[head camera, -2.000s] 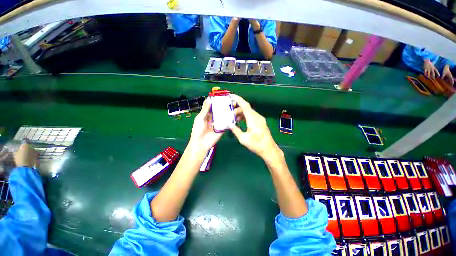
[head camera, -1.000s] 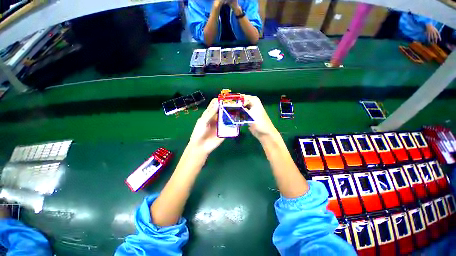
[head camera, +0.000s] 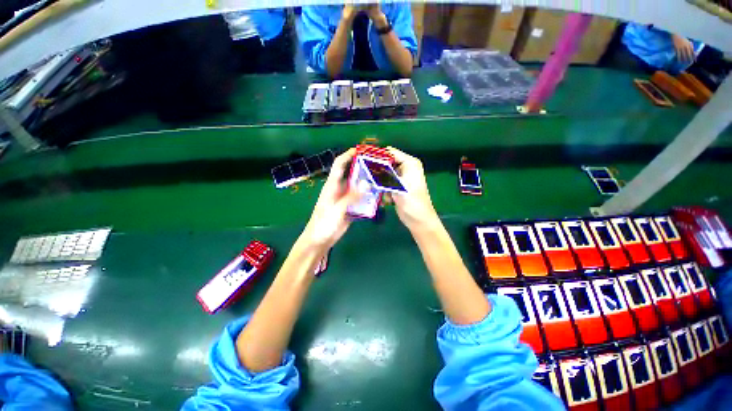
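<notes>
My left hand holds a red phone housing upright in front of me, its red end at the top and its white face towards me. My right hand is at the housing's right side and holds an LCD display module, dark with a white frame, tilted over the housing's upper face. A bit of orange flex cable shows above the red end. The fingers behind the housing are hidden. A stack of red housings lies on the bench left of my forearms. Part of another pale, red-rimmed piece shows beside my left forearm.
A black blister tray with rows of phone parts stands at right. Joined LCDs, a fitted housing and another LCD piece lie on the belt. Grey parts and a clear tray are beyond, near another worker.
From two seconds ago, a display module now shows tilted over the housing in my hands. Since one second ago it has shifted little. The neighbour's hand at left has left the white sheet.
</notes>
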